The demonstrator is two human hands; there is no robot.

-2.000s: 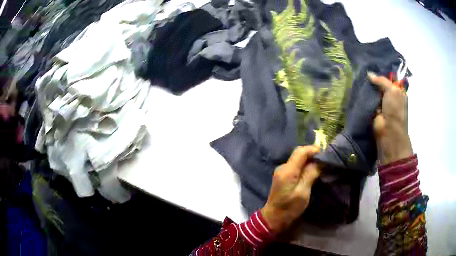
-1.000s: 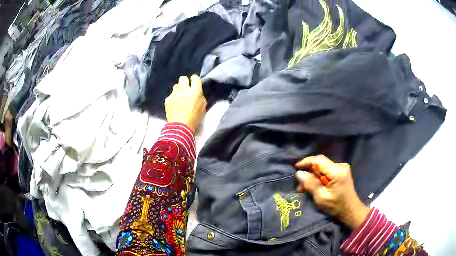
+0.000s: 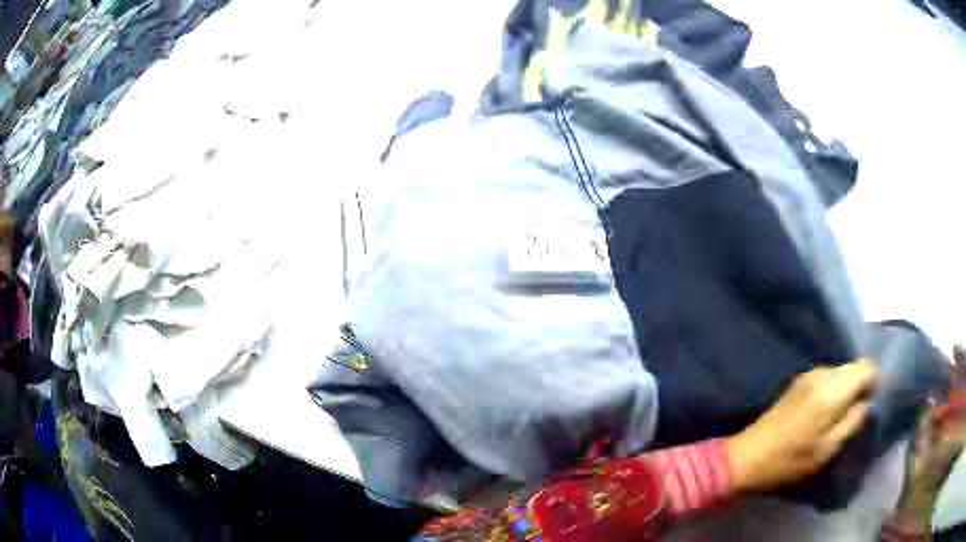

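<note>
A dark denim jacket (image 3: 498, 349) lies spread in front of me, mostly showing its pale grey inside, with a smooth black panel (image 3: 710, 286) at the right. Yellow-green embroidery (image 3: 540, 64) shows on dark cloth behind it. A brass button (image 3: 360, 362) shows on a dark part at the lower left. My left hand (image 3: 810, 426) reaches across the front to the lower right, its fingers closed on the garment's edge. My right hand (image 3: 932, 450) is blurred and partly cut off at the right edge; its fingers and any snips cannot be made out.
A heap of pale grey-white cloth pieces (image 3: 138, 286) lies on the left of the white table (image 3: 291, 418). More dark and grey cloth (image 3: 53, 116) is piled at the upper left. Part of a person (image 3: 13, 307) shows at the left edge.
The dark outer face with its pocket has given way to the pale inside and black panel. My left hand has moved from the dark heap to the lower right; my right hand has moved to the right edge.
</note>
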